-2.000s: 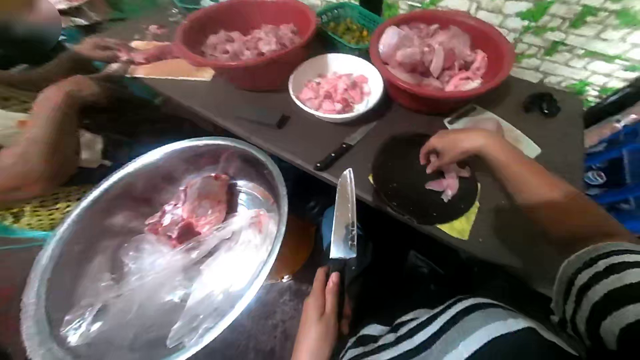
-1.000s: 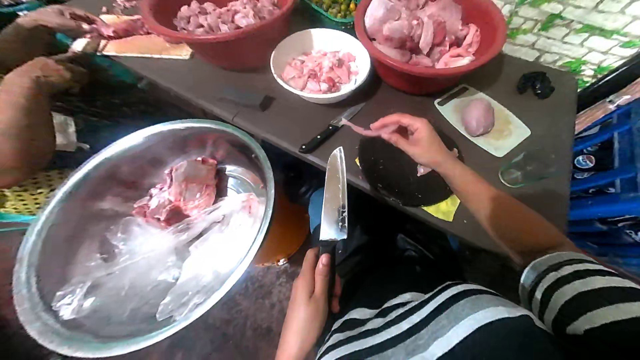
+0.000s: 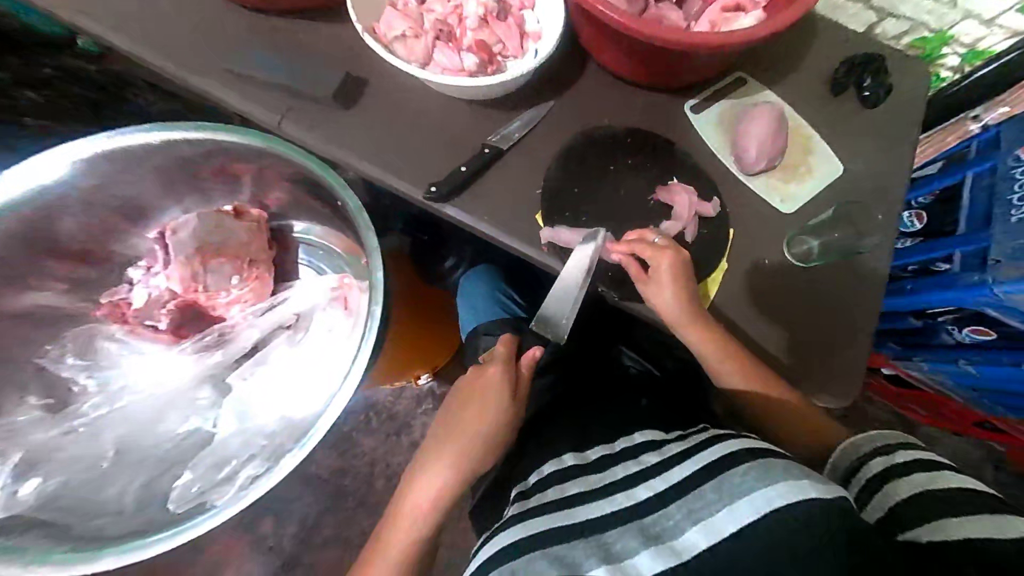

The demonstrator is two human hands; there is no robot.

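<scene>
My left hand (image 3: 488, 400) is closed around the black handle of a large kitchen knife (image 3: 570, 292). The blade points up and to the right, its tip over a strip of raw meat (image 3: 568, 235) at the near left of a round dark cutting board (image 3: 616, 180). My right hand (image 3: 660, 268) pinches the right end of that strip between thumb and fingers. Beyond it, several small meat pieces (image 3: 686, 210) lie on the board's right side. A yellow cloth or sheet (image 3: 714, 280) shows under the board's right edge.
A smaller knife (image 3: 488, 152) lies left of the board. Behind stand a white bowl (image 3: 472, 84) and a red basin (image 3: 680, 48) of meat. To the right are a white board (image 3: 808, 180) with a meat piece (image 3: 760, 138) and a glass (image 3: 828, 236). A large metal basin (image 3: 364, 312) stands left.
My left hand has brought the large knife to the board. My right hand has lowered the meat strip from above the board's left side onto its near edge. The view has moved closer.
</scene>
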